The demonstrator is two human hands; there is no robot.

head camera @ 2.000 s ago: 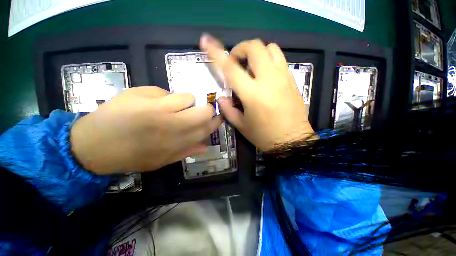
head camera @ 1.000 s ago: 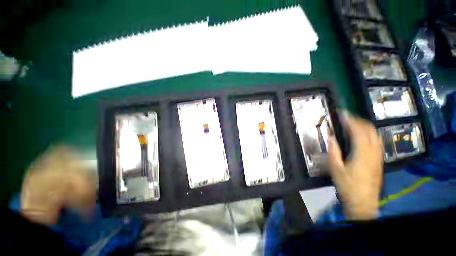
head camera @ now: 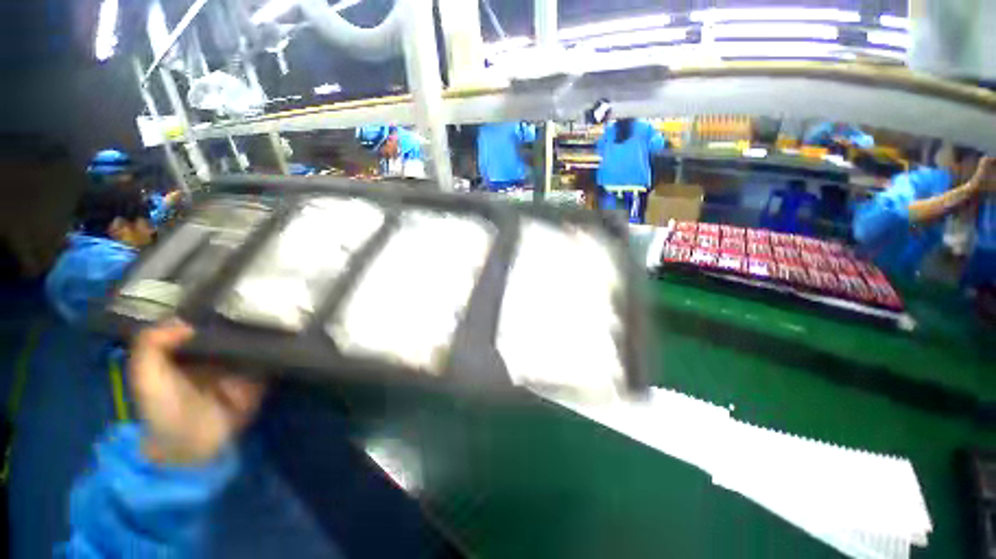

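The black foam tray (head camera: 470, 349) is lifted off the bench, tilted and blurred, at the left and centre. Its four slots hold phone frames; one pale phone frame (head camera: 562, 311) is in the right slot. My left hand (head camera: 191, 399) grips the tray's near edge at its left end. My right hand is not in view. White release-liner sheets (head camera: 786, 470) with saw-tooth edges lie on the green bench, partly behind the tray.
A red-patterned tray (head camera: 781, 262) lies on the far side of the green bench (head camera: 743, 360). Another black tray (head camera: 977, 480) shows at the right edge. Several people in blue smocks are beyond and at the left. A metal rail crosses above the bench.
The tray has left the bench and is raised, held by my left hand. My right hand has gone out of view. The view has swung up and left, showing the room.
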